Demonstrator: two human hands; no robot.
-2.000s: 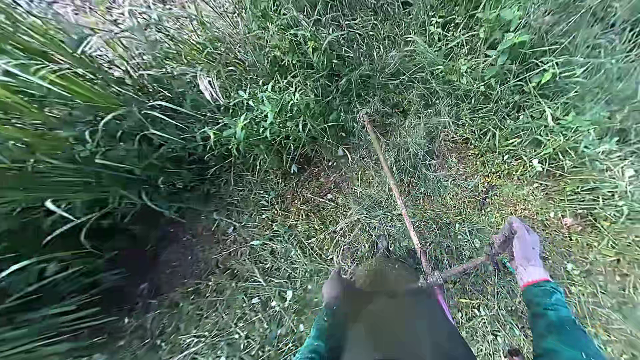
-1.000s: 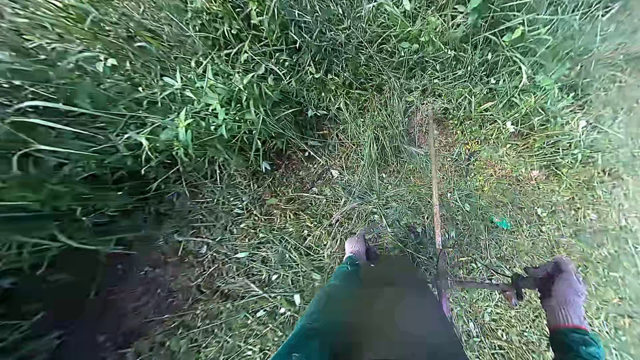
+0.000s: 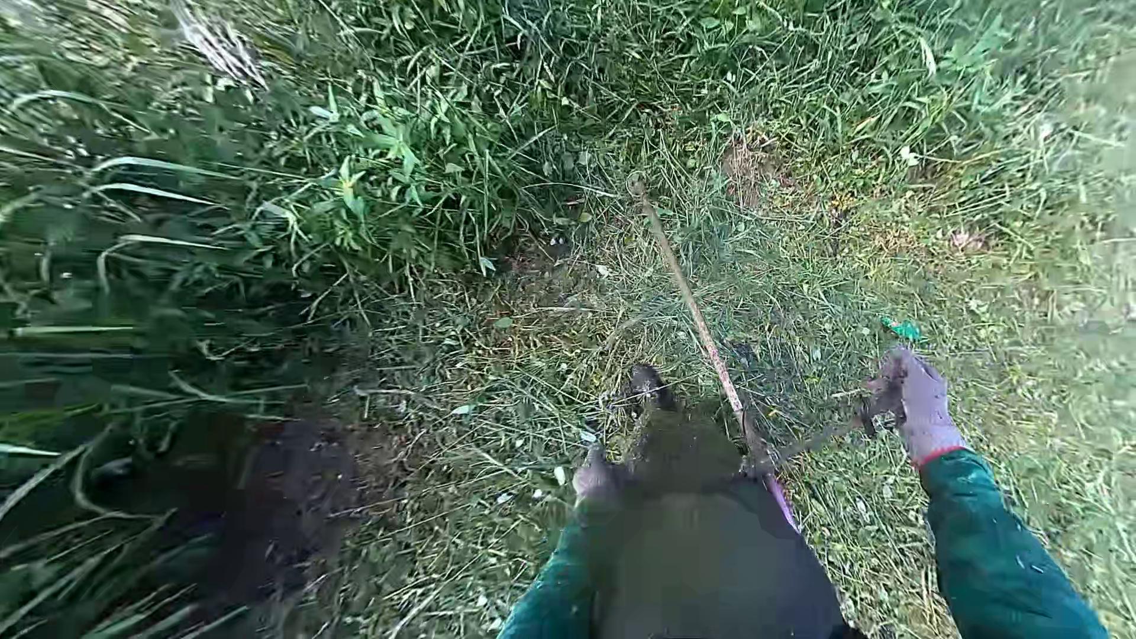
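A long-shafted brush cutter (image 3: 701, 324) slants from beside my dark-clothed lap up to its head, low in the cut grass. On the right, my right hand (image 3: 914, 404), in a pale glove, is closed around the grip of its side handle (image 3: 821, 439). My left hand (image 3: 598, 477), also gloved, is curled at the left handle, close against my body; the grip itself is mostly hidden and blurred. A pink-purple strip (image 3: 781, 501) lies by the lower shaft. Just above my left hand shows a dark rounded thing (image 3: 650, 386), perhaps a boot tip.
Tall grass and leafy weeds (image 3: 382, 169) stand at the left and top. Dark bare soil (image 3: 293, 497) lies at the lower left. Flattened clippings (image 3: 532, 346) cover the middle ground. A small bright green scrap (image 3: 903, 329) lies above my right hand.
The cutter's head has swung left since one second ago, towards the standing weeds, after a swing to the right before that. Both hands moved along with it. The view has shifted too.
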